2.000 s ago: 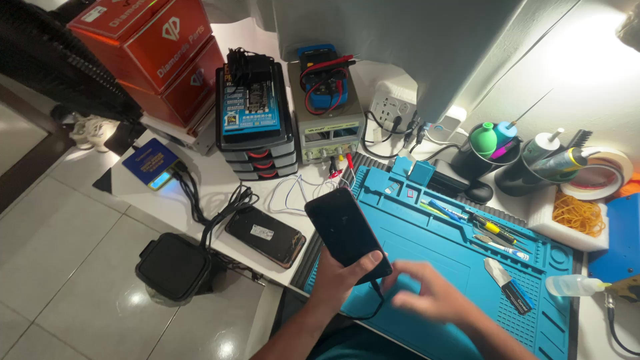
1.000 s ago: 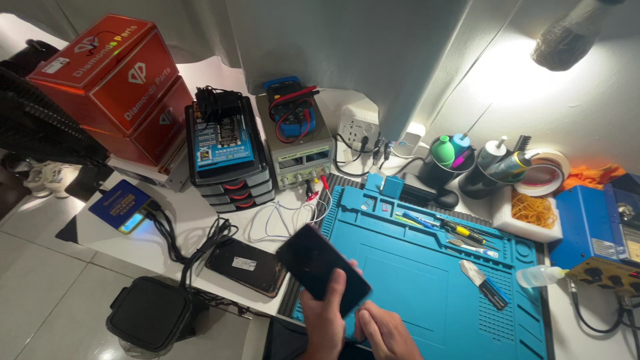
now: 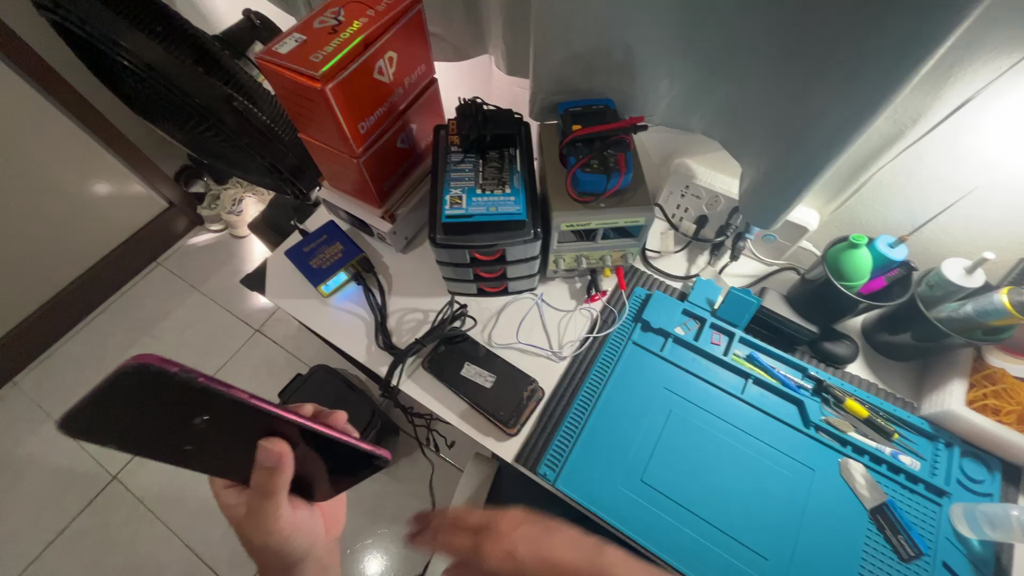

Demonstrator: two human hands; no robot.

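Note:
A dark smartphone with a pinkish-red frame (image 3: 216, 420) is held tilted at the lower left, over the floor. My left hand (image 3: 288, 500) grips its lower end, thumb on the dark screen and fingers behind. Blurred at the bottom centre, my right hand (image 3: 512, 540) has its fingers stretched out and touches nothing that I can see. Between the phone and the teal silicone repair mat (image 3: 728, 472) lies a second dark phone (image 3: 484, 382) with a pale label, on the white table by a bundle of black cables (image 3: 384, 320).
A bench power supply (image 3: 596, 216) carries a multimeter (image 3: 596, 152). Beside it stand a small drawer cabinet (image 3: 488, 268) and red boxes (image 3: 376, 80). Tweezers, a yellow-banded tool (image 3: 856, 406) and a blue-handled blade tool (image 3: 884, 508) lie on the mat. A black bin (image 3: 332, 392) stands below the table edge.
The phone in my left hand has moved left, away from the mat's near edge, and now tilts over the floor. My right hand has come away from it. The view has shifted left.

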